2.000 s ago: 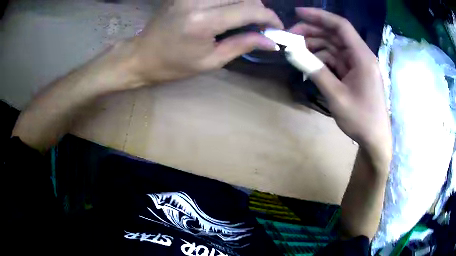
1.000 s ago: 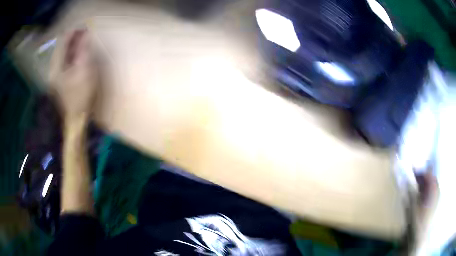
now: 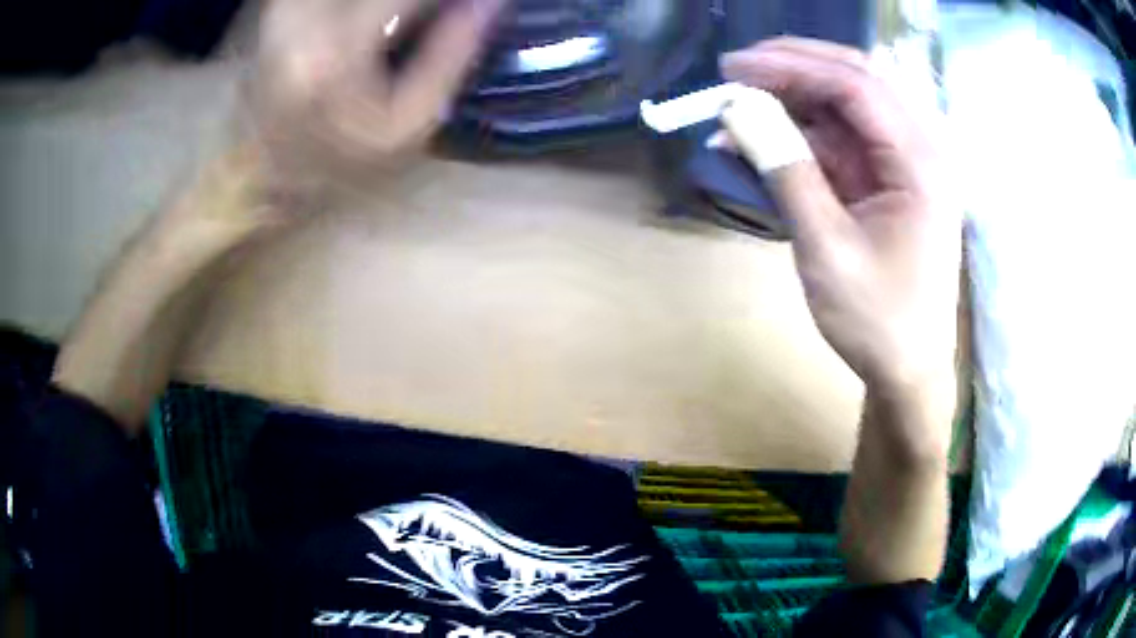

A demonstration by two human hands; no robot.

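Observation:
A black fan unit (image 3: pixel 586 94) lies on the tan bench at the top centre, its round head cut off by the frame's top edge. My right hand (image 3: pixel 847 162) is over its right side and pinches a white adhesive pad (image 3: pixel 685 110) between thumb and forefinger; the pad points left. An off-white wrap (image 3: pixel 766 130) covers my right thumb. My left hand (image 3: pixel 361 94) is blurred at the unit's left side, fingers apart; whether it touches the unit or holds a small thing is unclear.
The tan bench (image 3: pixel 498 312) spans the middle. A large clear bag of white pieces (image 3: pixel 1046 287) bulges along the right side. Green mesh crates (image 3: pixel 747 567) show below the bench's front edge, with yellow strips beside them. My dark shirt is at the bottom.
Both hands have come back from the bench's sides to the fan unit. Two seconds ago they were together at a white piece; now they are apart, with the pad in my right hand.

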